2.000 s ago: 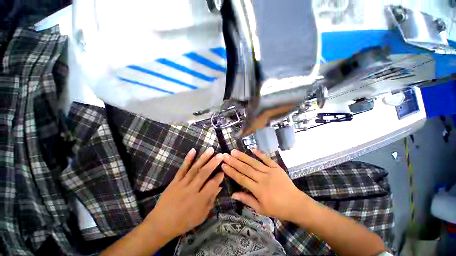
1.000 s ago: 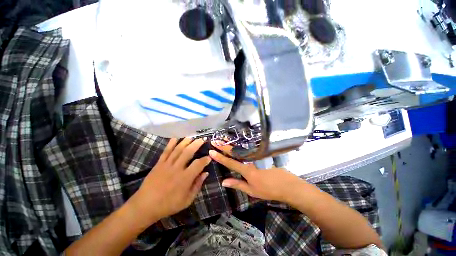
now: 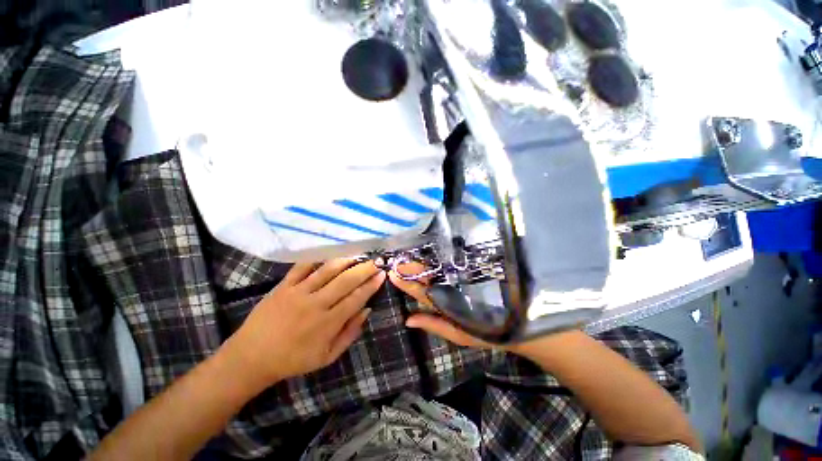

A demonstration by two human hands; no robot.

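Observation:
A plaid garment piece (image 3: 360, 374) lies under the head of the white sewing machine (image 3: 297, 117) and drapes toward my lap. My left hand (image 3: 302, 320) lies flat on it, fingertips left of the presser foot and needle area (image 3: 419, 263). My right hand (image 3: 442, 324) is on the cloth just right of the left hand, its fingers by the needle area and partly hidden behind the shiny metal guard (image 3: 559, 216). A dark trim strip (image 3: 411, 347) runs down the plaid below the fingertips. Neither hand visibly grips the cloth.
A large heap of plaid cloth (image 3: 54, 243) lies left of the machine. More plaid cloth (image 3: 532, 414) hangs at the lower right. A metal bracket (image 3: 766, 162) is on the machine's right side. The patterned apron (image 3: 397, 432) shows at the bottom.
The view has shifted, showing more of the machine's top. Both hands have moved up to the needle area with the cloth, and the guard now covers part of my right hand.

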